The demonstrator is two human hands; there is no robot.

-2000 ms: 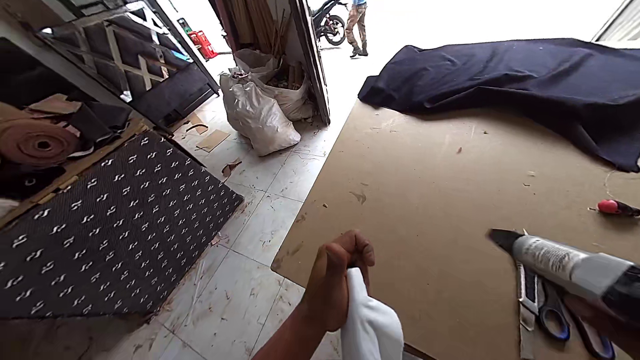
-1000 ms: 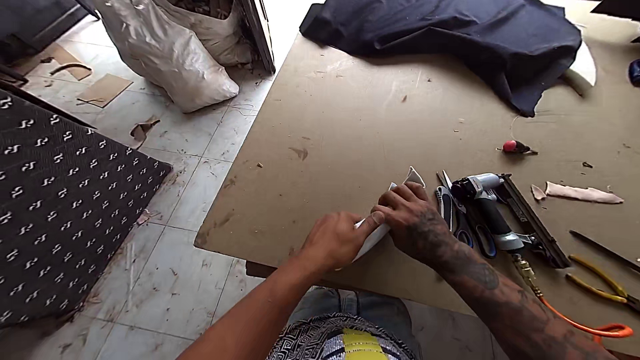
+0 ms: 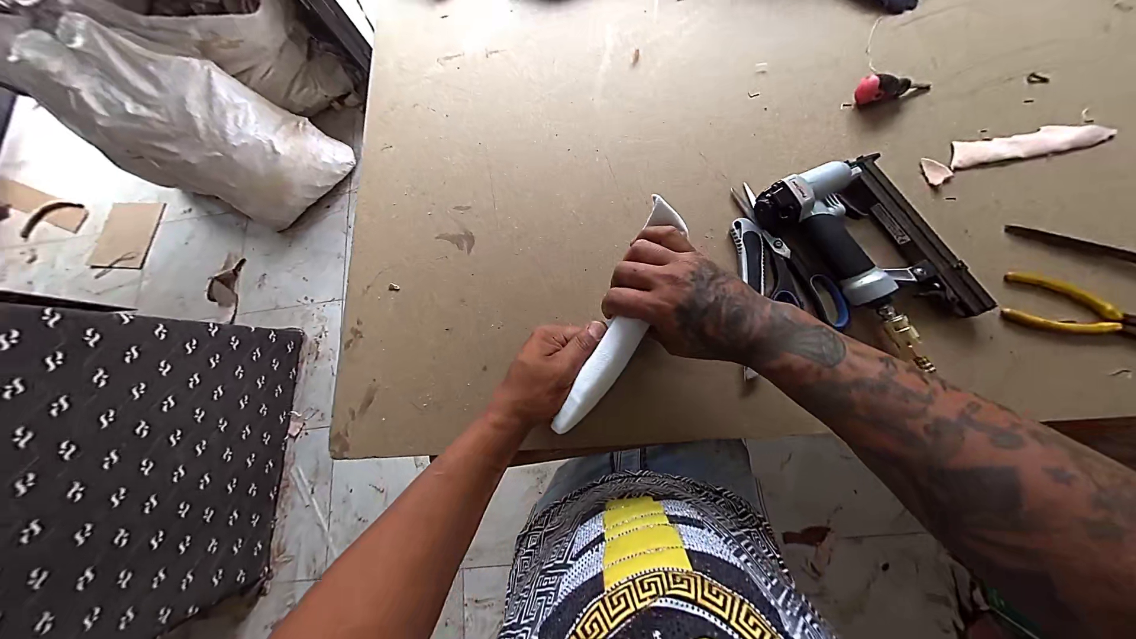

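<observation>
Both my hands hold a long, narrow white padded piece (image 3: 602, 374) slantwise over the table's near edge. My left hand (image 3: 548, 368) pinches its left side near the lower part. My right hand (image 3: 666, 288), on a tattooed arm, grips it higher up, with a pointed white tip showing above the knuckles. Just right of my right hand lie a utility knife (image 3: 751, 256) and scissors with blue-edged handles (image 3: 830, 300), partly under a pneumatic stapler (image 3: 839, 235) with a brass hose fitting.
On the brown table (image 3: 497, 240) lie a red and black tool (image 3: 879, 89), a pale scrap strip (image 3: 1029, 146), a dark rod (image 3: 1069, 242) and yellow-handled pliers (image 3: 1065, 306). Beside the table stand a stuffed white sack (image 3: 204, 133) and a dark patterned panel (image 3: 142, 470).
Two seconds ago my left hand held the white piece and a grey tube was at the right; that tube is out of view now. My right hand came onto the piece. The view has tilted down.
</observation>
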